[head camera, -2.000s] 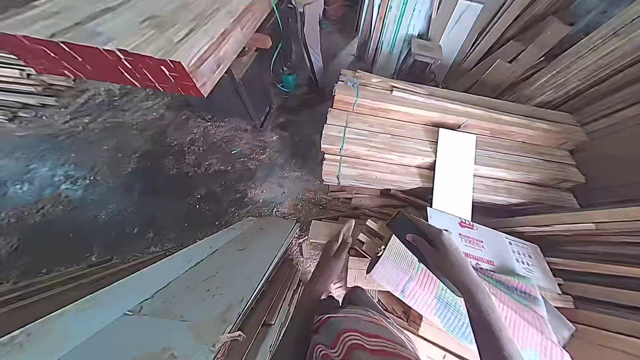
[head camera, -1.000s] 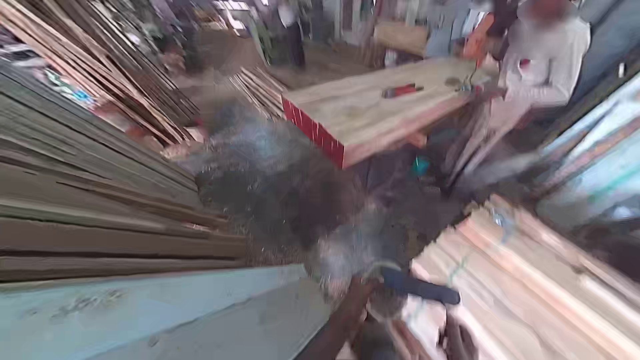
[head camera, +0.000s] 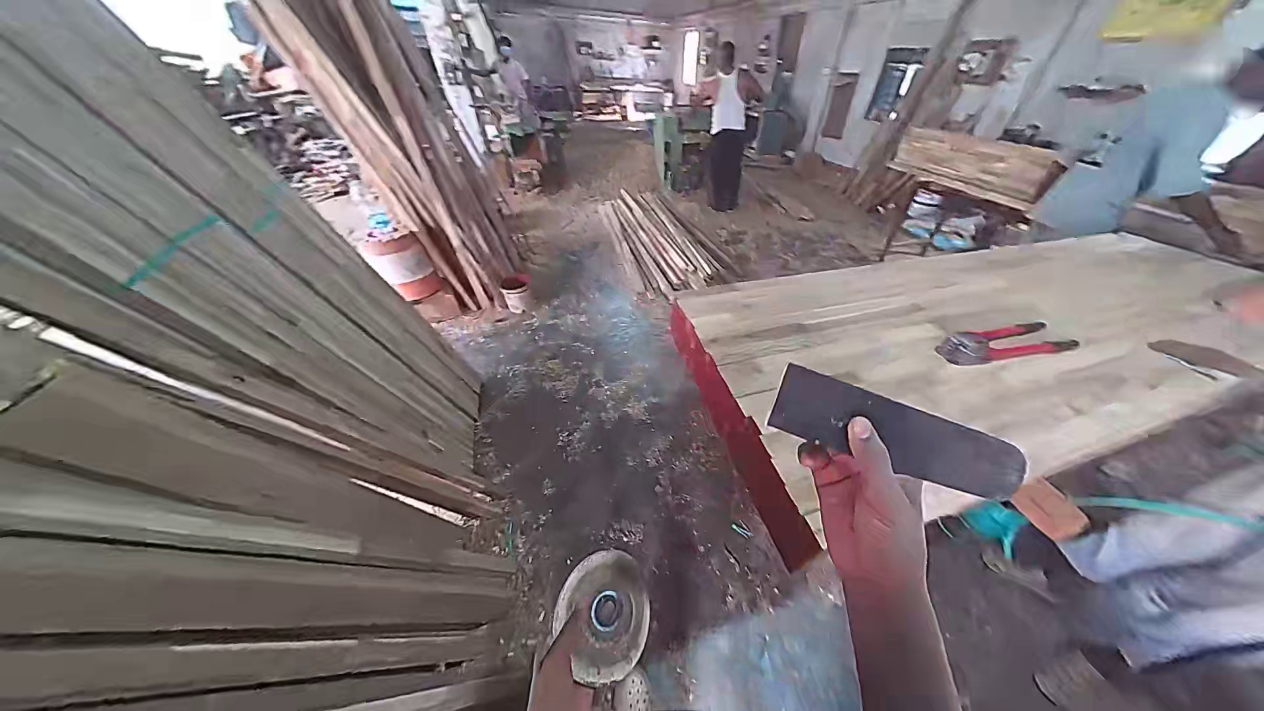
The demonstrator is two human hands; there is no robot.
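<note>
My right hand [head camera: 874, 504] grips a dark, flat bar with one rounded end [head camera: 899, 434] between thumb and fingers, raised in front of the near edge of a laminated wood board [head camera: 839, 326] with a red-painted end. At the bottom, my left hand [head camera: 565, 671] is on a round, dull disc with a ring at its centre [head camera: 604, 614]; most of this hand is cut off by the frame edge. Red-handled pliers or cutters [head camera: 997, 343] lie on the board. Near its right edge lies a brown, flat tool [head camera: 1200, 358], its kind unclear.
Long planks [head camera: 247, 326] are stacked along the left. Wood strips [head camera: 667, 242] lie on the floor ahead, near a small bucket [head camera: 515, 293]. A person in a white top [head camera: 728, 109] stands at the back; a co-worker's blurred clothing [head camera: 1175, 583] shows at lower right.
The view has swung up and left into the workshop. Two seconds ago my right hand held the dark bar over printed cardboard beside stacked boards; now it holds it up before the red-ended board.
</note>
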